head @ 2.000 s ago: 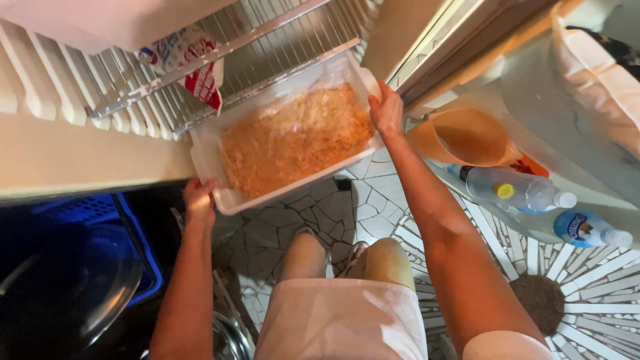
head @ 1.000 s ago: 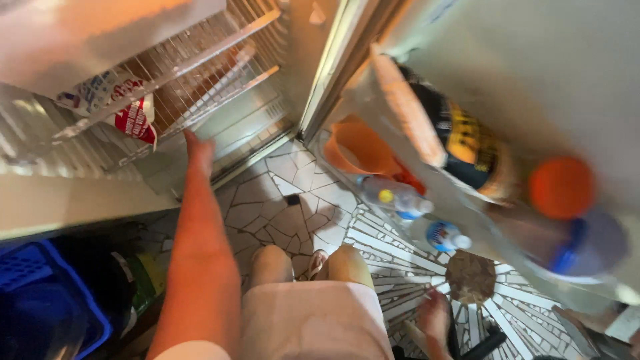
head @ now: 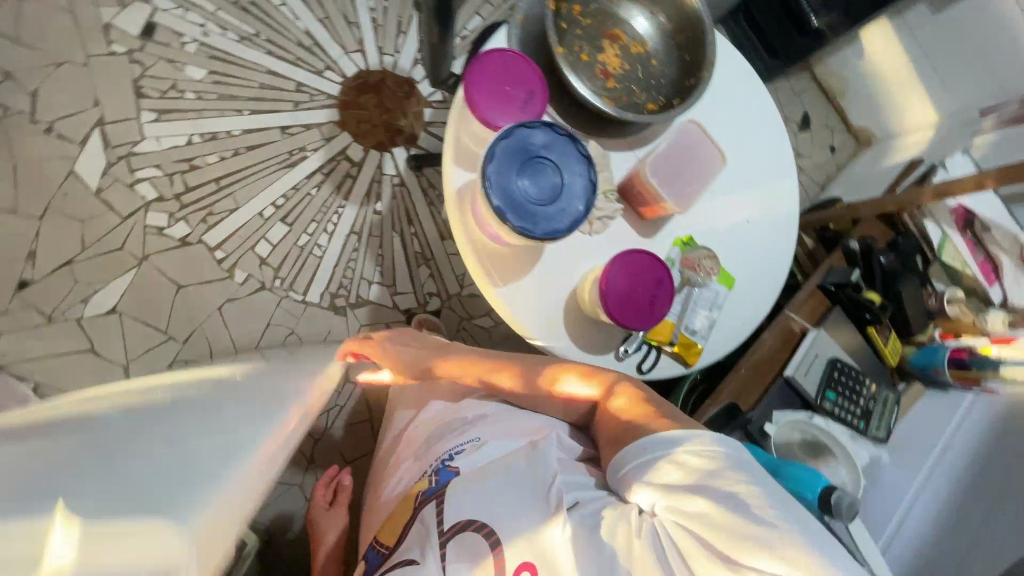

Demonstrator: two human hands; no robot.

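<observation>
My right hand [head: 392, 356] grips the free edge of a white refrigerator door [head: 160, 448], its fingers hooked over the corner. Beyond the door edge, beside my shirt, hangs my left hand [head: 330, 500], fingers slightly curled and holding nothing. On the round white table [head: 752, 240] are a steel pot [head: 632, 56] with food remains, a container with a blue lid [head: 540, 180], one with a magenta lid [head: 637, 290], another magenta lid [head: 506, 88] and a rectangular plastic container with orange contents [head: 676, 170]. The inside of the refrigerator is out of view.
A green and yellow packet [head: 696, 308] lies by the table's near edge. At right, a cluttered surface carries a calculator [head: 856, 396], a turquoise bottle [head: 800, 484] and a cup of pens [head: 940, 364]. The floor [head: 264, 176] is broken-tile mosaic.
Two seconds ago both hands held a white tub of orange food at the refrigerator shelf. My left hand has since left the shelf; my right hand now grips the door. The view has swung far right.
</observation>
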